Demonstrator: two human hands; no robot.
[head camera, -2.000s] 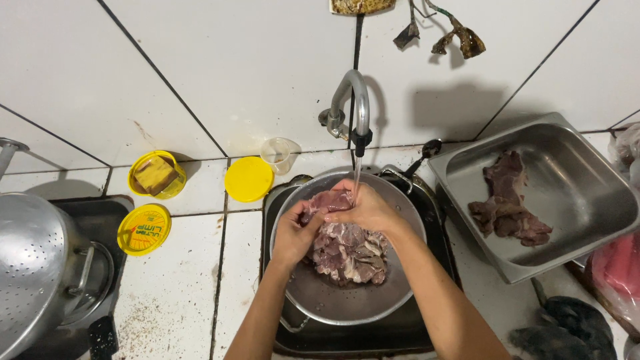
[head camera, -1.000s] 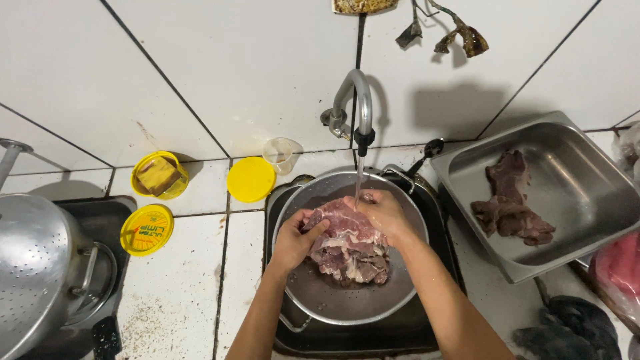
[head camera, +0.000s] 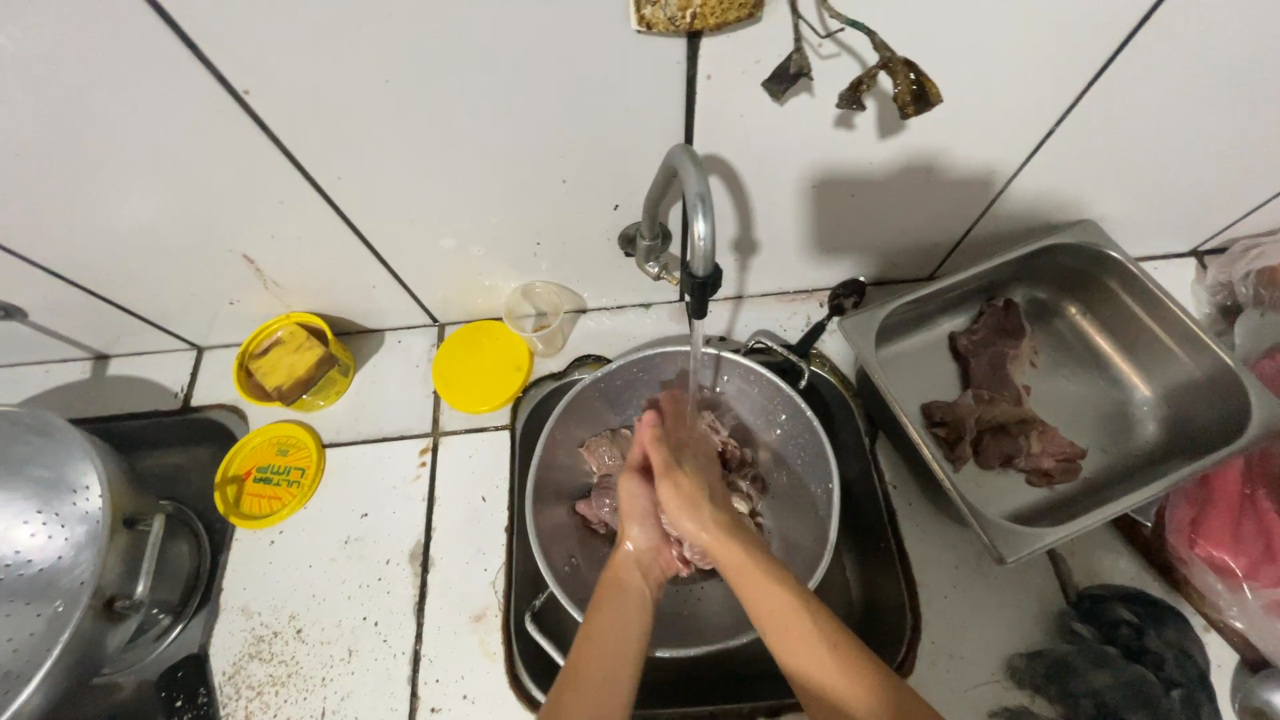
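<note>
Water runs from a curved metal faucet (head camera: 690, 200) over my two hands, which are pressed palm to palm above the raw meat (head camera: 606, 470). My left hand (head camera: 640, 500) is on the left side and my right hand (head camera: 692, 475) lies against it under the stream. Whether anything is between the palms is hidden. Below them, the meat lies in a large round metal pot (head camera: 560, 560) with loop handles, set in a dark sink (head camera: 870, 600). More pieces of meat (head camera: 1000, 400) lie in a rectangular stainless steel pan (head camera: 1150, 400) at the right.
A yellow tub (head camera: 335, 385) holding a sponge (head camera: 290, 362), a yellow lid (head camera: 483, 366), a printed lid (head camera: 270, 474) and a clear plastic cup (head camera: 540, 315) stand left of the sink. A perforated metal pot (head camera: 50, 560) is far left. Dark cloth (head camera: 1120, 650) lies lower right.
My hands held and spread a piece of meat above the pot in the earlier frames. That piece is no longer spread between them, and the palms have come together under the water.
</note>
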